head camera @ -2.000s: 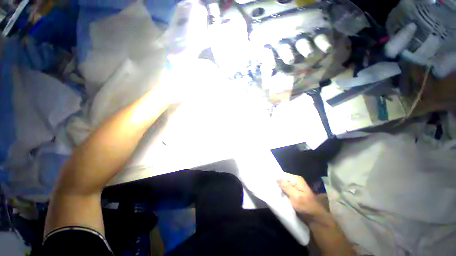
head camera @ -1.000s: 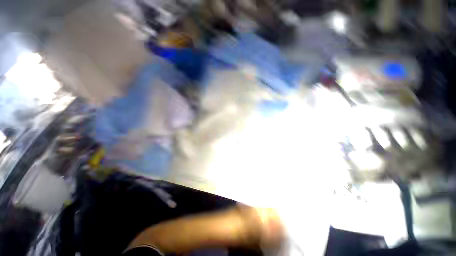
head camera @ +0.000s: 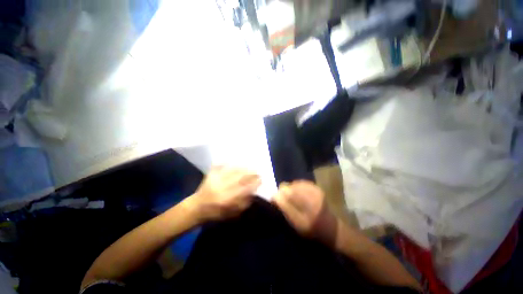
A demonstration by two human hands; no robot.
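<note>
A white fabric piece (head camera: 238, 138), washed out by the glare, hangs over the table's front edge towards my lap. My left hand (head camera: 229, 192) is on its lower left part with the fingers on the cloth. My right hand (head camera: 301, 204) pinches its lower right corner, close beside my left hand. The machine's needle area (head camera: 246, 17) is at the top edge and mostly lost in glare.
A large crumpled white cloth pile (head camera: 424, 161) is at the right, with red cloth (head camera: 416, 255) under it. White and light blue cloth (head camera: 26, 166) lies at the left. A teal tool (head camera: 395, 50) and a pale cord (head camera: 437, 34) are at the upper right.
The view swung left and came back lower. My left hand has come from the tabletop down to the fabric's lower end, beside my right hand.
</note>
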